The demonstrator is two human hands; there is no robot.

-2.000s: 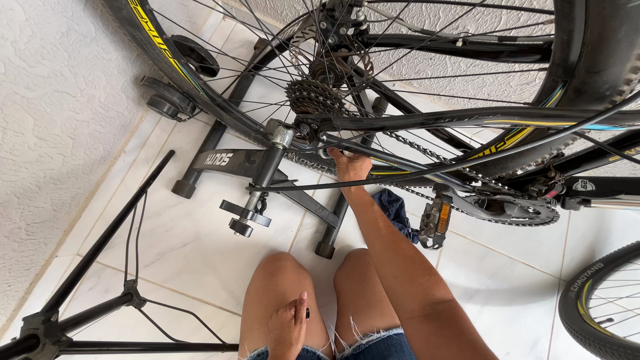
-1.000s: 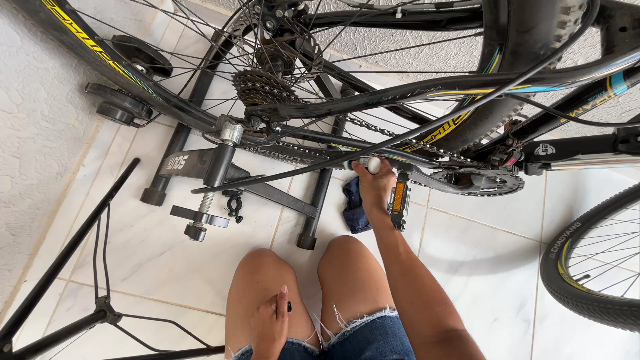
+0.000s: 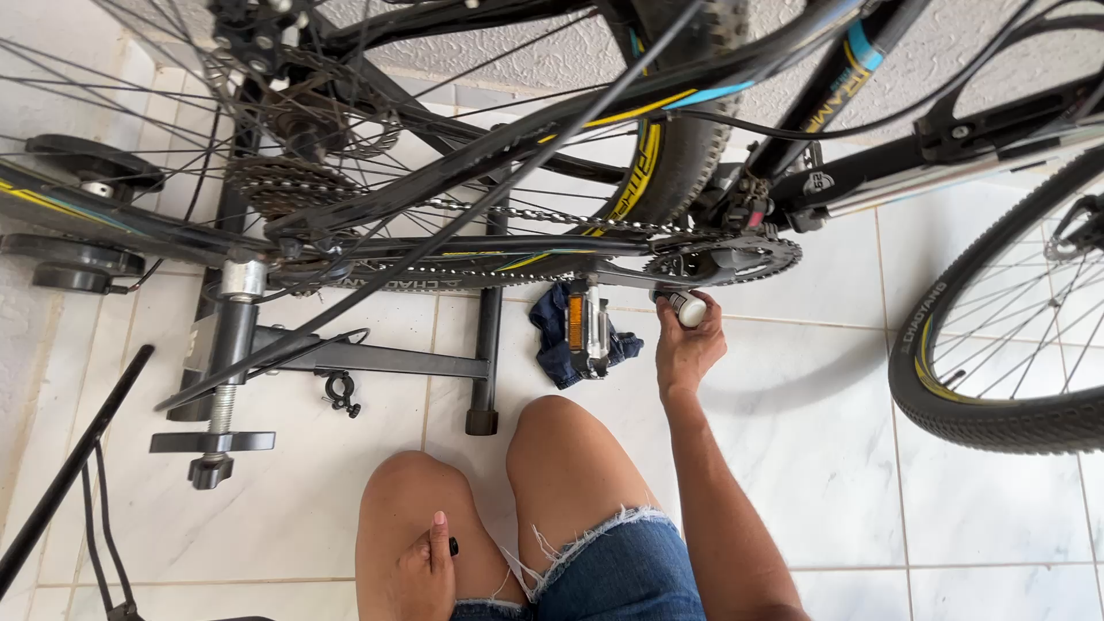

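My right hand (image 3: 690,349) holds a small white bottle (image 3: 688,308), its base toward me, just below the crank arm and chainring (image 3: 759,259) of a black bicycle. My left hand (image 3: 427,569) rests on my thigh with a small black cap-like piece (image 3: 454,546) in its fingers. The pedal (image 3: 586,328), with an orange reflector, lies left of my right hand, over a dark blue cloth (image 3: 552,345) on the floor. The chain (image 3: 552,217) runs from the chainring to the rear cassette (image 3: 285,185).
A black trainer stand (image 3: 414,355) supports the rear wheel, its clamp bolt (image 3: 221,414) pointing toward me. A black ring clamp (image 3: 341,393) lies on the tiles. Black tripod-like legs (image 3: 78,457) stand at left, and another wheel (image 3: 931,345) is at right.
My right hand has moved right along the chain, from near the rear cassette past the pedal to the chainring. The view has shifted right. My left hand has stayed on my thigh.
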